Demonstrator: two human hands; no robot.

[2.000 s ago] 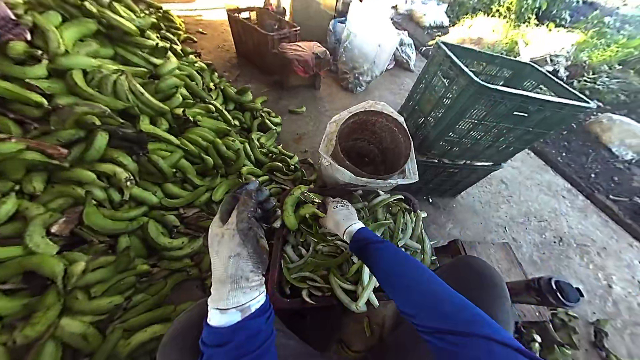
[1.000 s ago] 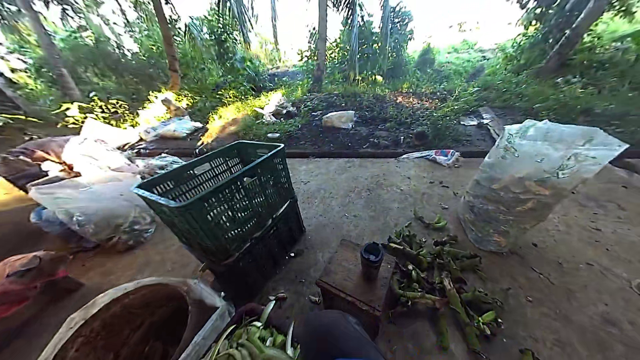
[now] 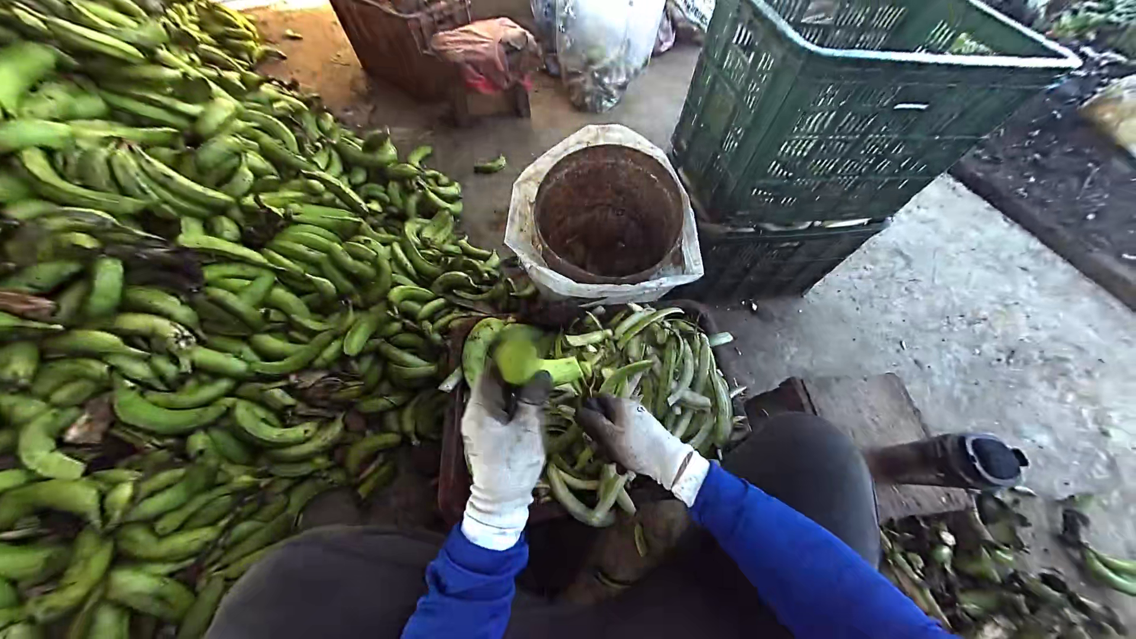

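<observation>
My left hand (image 3: 506, 430), in a white glove with dark fingertips, holds a green plantain (image 3: 517, 357), blurred at its near end. To its right, my right hand (image 3: 635, 435) is gloved too, its fingers curled over the peels; whether it grips something small is hidden. Below both hands a dark red crate (image 3: 451, 461) holds many strips of green peel (image 3: 683, 373). Another green plantain (image 3: 479, 342) lies at the crate's left far corner. A large heap of green plantains (image 3: 266, 328) fills the left side. Beyond the crate stands a round container (image 3: 612, 209) with a pale lining folded over its rim.
Stacked green plastic crates (image 3: 825, 133) stand at the back right. A lidded dark bottle (image 3: 976, 460) lies over a wooden block (image 3: 861, 417) beside my right knee, with plant scraps (image 3: 985, 568) near it. A brown crate (image 3: 390, 44) and a filled clear bag (image 3: 603, 49) stand farther back.
The view swung up to the yard a second ago and is back on the crate. My left hand, empty two seconds ago, now holds a plantain.
</observation>
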